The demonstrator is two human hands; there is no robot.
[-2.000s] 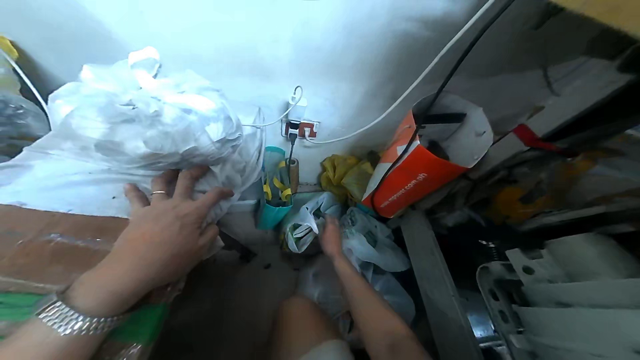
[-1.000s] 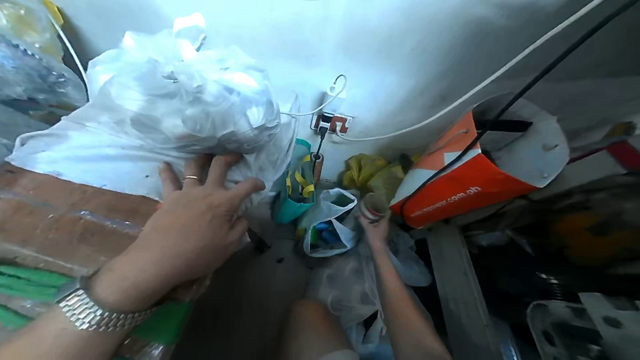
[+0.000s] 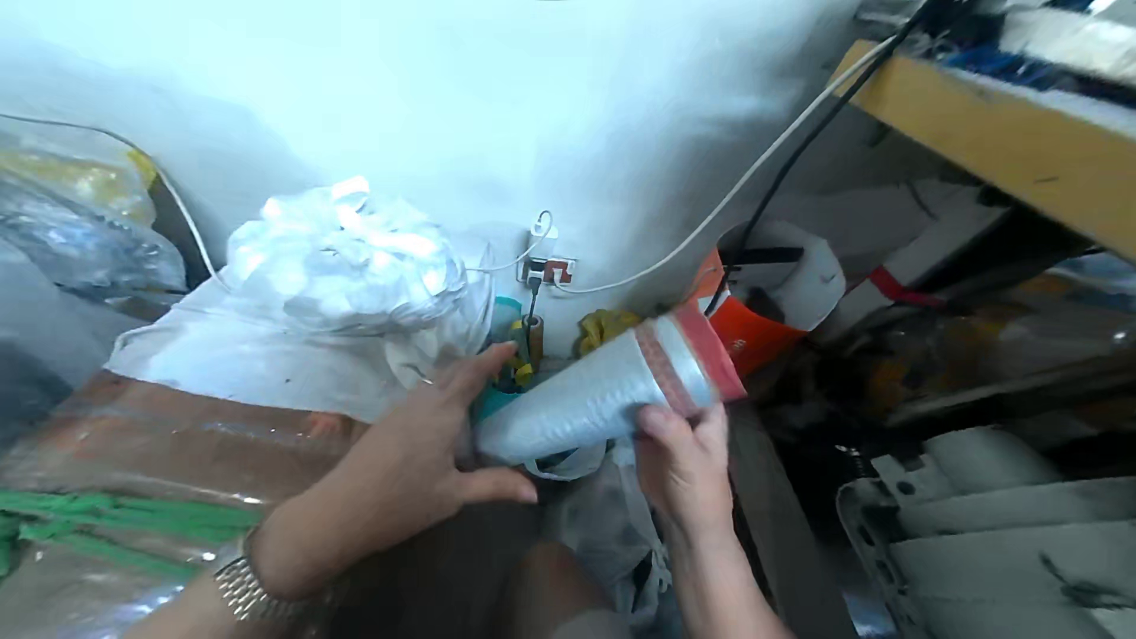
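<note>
My right hand (image 3: 688, 448) grips a roll of pale, translucent plastic (image 3: 577, 404) near its upper right end, which has a red edge and a reddish band. The roll slants down to the left. Around its lower left end my left hand (image 3: 444, 435) is spread, thumb and fingers apart; whether it touches the roll is hard to tell. Behind the roll, partly hidden, are a teal container (image 3: 506, 311) with yellow-and-black items and a yellow plastic bag (image 3: 608, 328). A white plastic bag (image 3: 572, 463) shows below the roll.
At left, a bulging white bag (image 3: 346, 266) lies on a plastic-wrapped brown package (image 3: 222, 444) with green straps. A wall socket (image 3: 546, 269) holds plugs and cables. An orange-and-white container (image 3: 754, 337) stands behind the roll at right. A wooden shelf edge (image 3: 994, 133) juts in at upper right.
My right hand has come up from among the bags on the floor and now holds the plastic roll. My left hand has left the white bag and moved toward the roll's lower end.
</note>
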